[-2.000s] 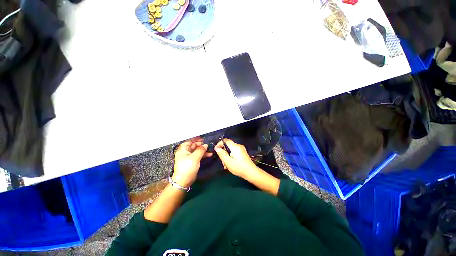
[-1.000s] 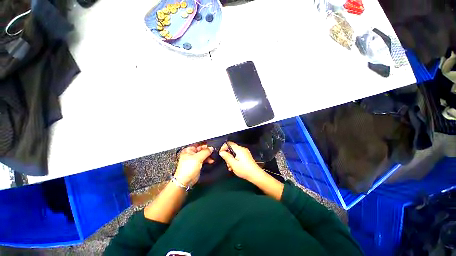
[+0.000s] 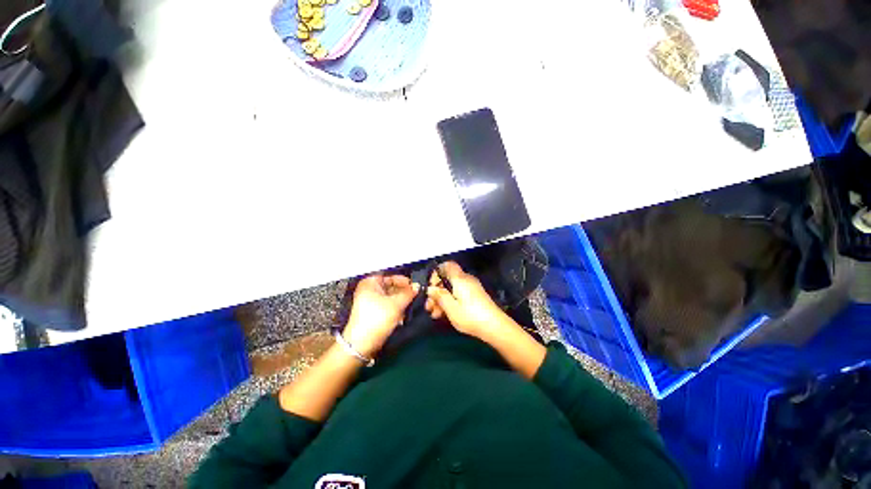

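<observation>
A dark garment (image 3: 497, 263) lies bunched in the lap, partly under the table edge. My left hand (image 3: 380, 308) pinches the dark cloth at its fingertips, with a bracelet on the wrist. My right hand (image 3: 462, 300) is close beside it on the right, fingertips curled around a small black tool (image 3: 443, 279), likely snips. The fingertips of both hands nearly meet over the cloth. Any needle, thread or button between them is too small to tell.
The white table (image 3: 315, 191) bears a phone (image 3: 483, 176), a pale blue dish (image 3: 406, 57) with yellow-gold and dark buttons, plastic bags (image 3: 737, 88) and dark garments (image 3: 57, 162). Blue crates (image 3: 196, 372) stand left; another blue crate (image 3: 597, 315) holds brown garments at right.
The thin thread seen trailing by the right forearm no longer shows. My right fingers have shifted slightly at the cloth, and my left hand has turned a little. The camera view has shifted slightly.
</observation>
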